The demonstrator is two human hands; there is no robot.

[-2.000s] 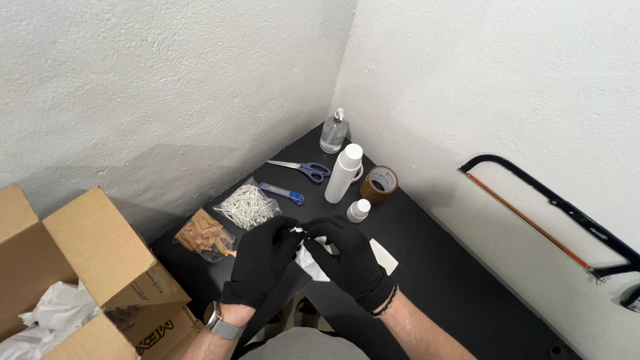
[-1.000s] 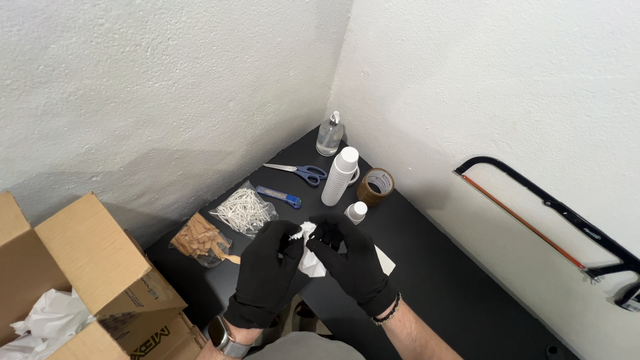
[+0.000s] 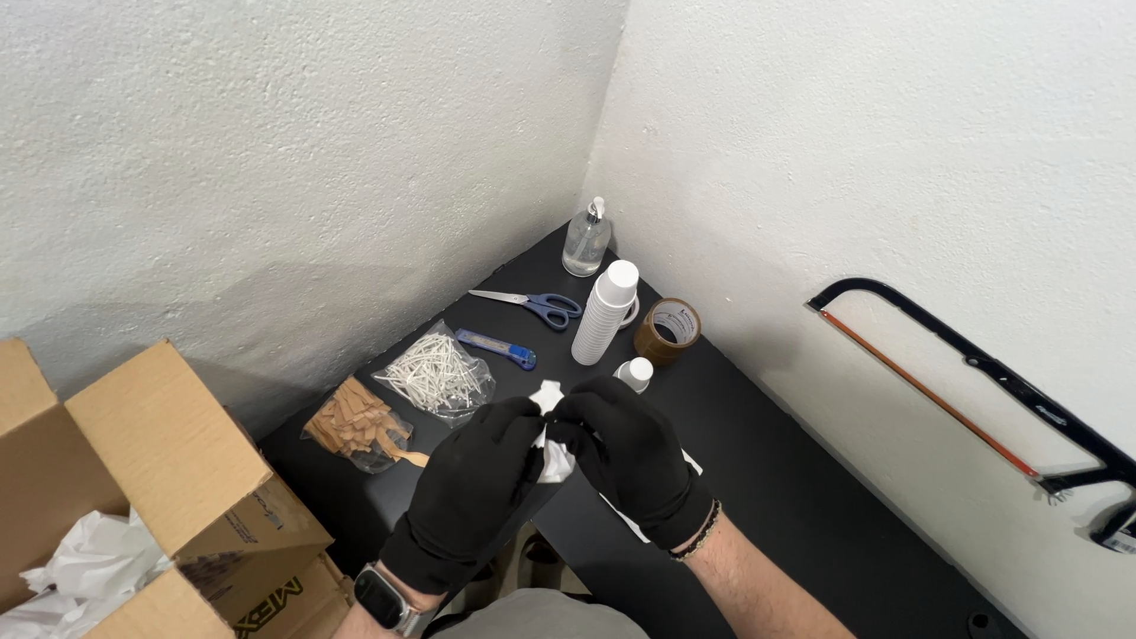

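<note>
Black gloves cover both hands, which meet over the near part of the black table. My left hand (image 3: 475, 484) and my right hand (image 3: 626, 453) pinch a crumpled piece of white paper (image 3: 556, 461) between their fingertips; part of it sticks up above the fingers. Under my right hand lies a flat white sheet (image 3: 628, 518), mostly covered. Just beyond the fingers stand a short white cup stack (image 3: 635, 373) and a tall stack of white cups (image 3: 606, 311). Left of my left hand lie a bag of cotton swabs (image 3: 437, 373) and a bag of wooden spoons or sticks (image 3: 355, 422).
A blue utility knife (image 3: 497, 348), scissors (image 3: 532, 304), a brown tape roll (image 3: 667, 331) and a clear pump bottle (image 3: 587, 241) are farther back. An open cardboard box (image 3: 169, 444) with white paper (image 3: 98, 564) is at left. A hacksaw (image 3: 967, 364) hangs on the right wall.
The fingers have shifted on the white paper, and a piece of it now shows above the fingertips. Both hands remain close together over the table.
</note>
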